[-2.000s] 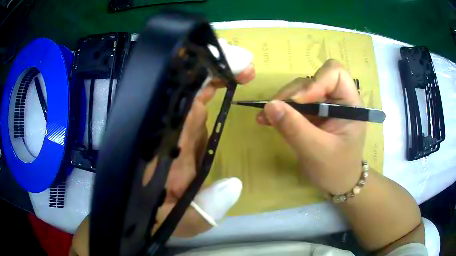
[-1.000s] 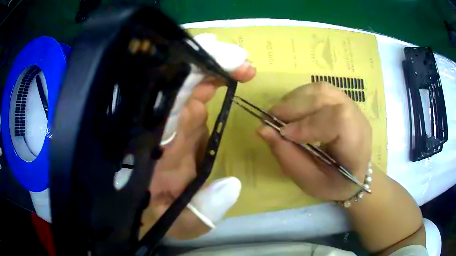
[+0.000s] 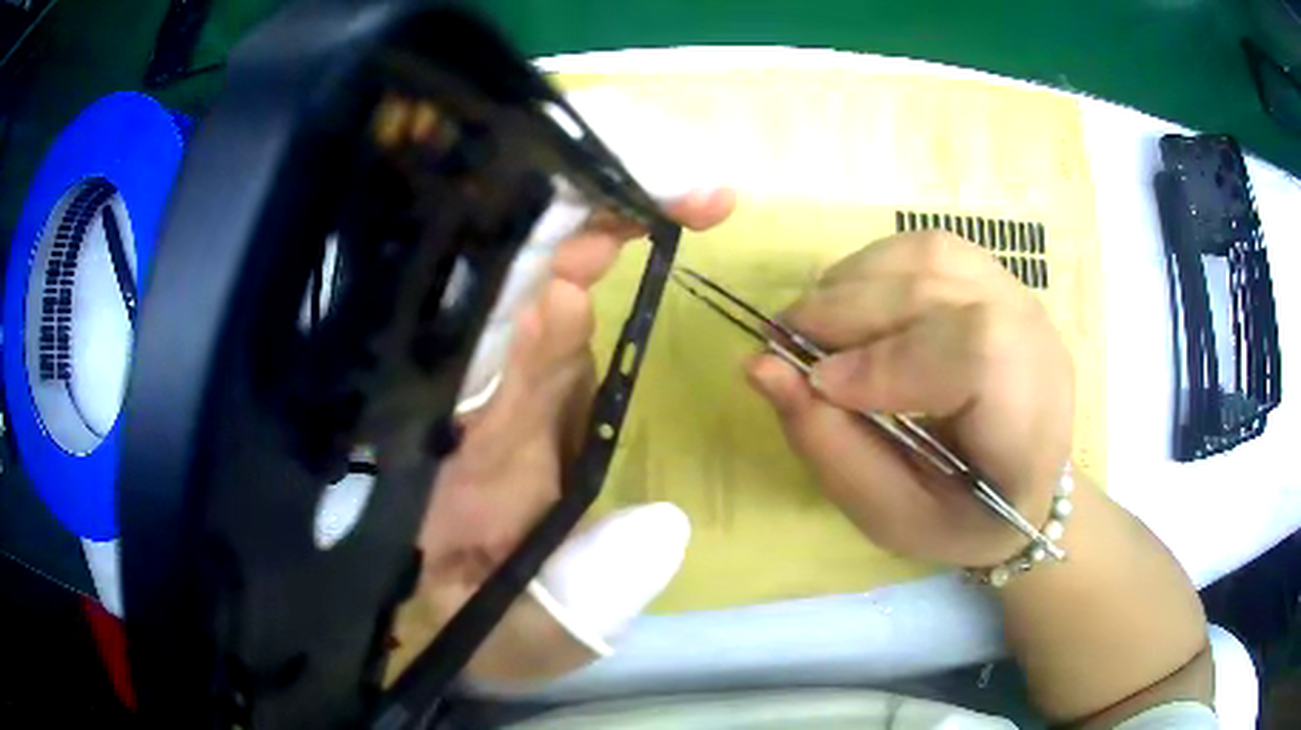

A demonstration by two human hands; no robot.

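Observation:
My left hand (image 3: 535, 414), with white finger cots, holds a black phone middle frame (image 3: 271, 357) tilted up close to the camera, so it looks huge. My right hand (image 3: 935, 385), bare with a bead bracelet, holds slim tweezers (image 3: 899, 425). The tweezer tips are slightly apart, by the frame's thin right rail near its upper corner; I cannot tell if they touch it or hold a piece. Black adhesive pads (image 3: 985, 233) lie in two short rows on the yellow release paper (image 3: 799, 528), partly hidden by my right hand.
A blue roll (image 3: 50, 442) stands at the left with a ladder-like black strip (image 3: 57, 307) seen through its ring. Stacked black frames (image 3: 1217, 300) lie at the far right on white wrapped padding (image 3: 1127, 357). The green conveyor (image 3: 856, 29) runs along the back, with dark frames at its edges.
The frame has swung left and closer to the camera, covering the left stack. My right hand has turned the tweezers to slant down-right, showing both prongs, and more pads show. The view is brighter.

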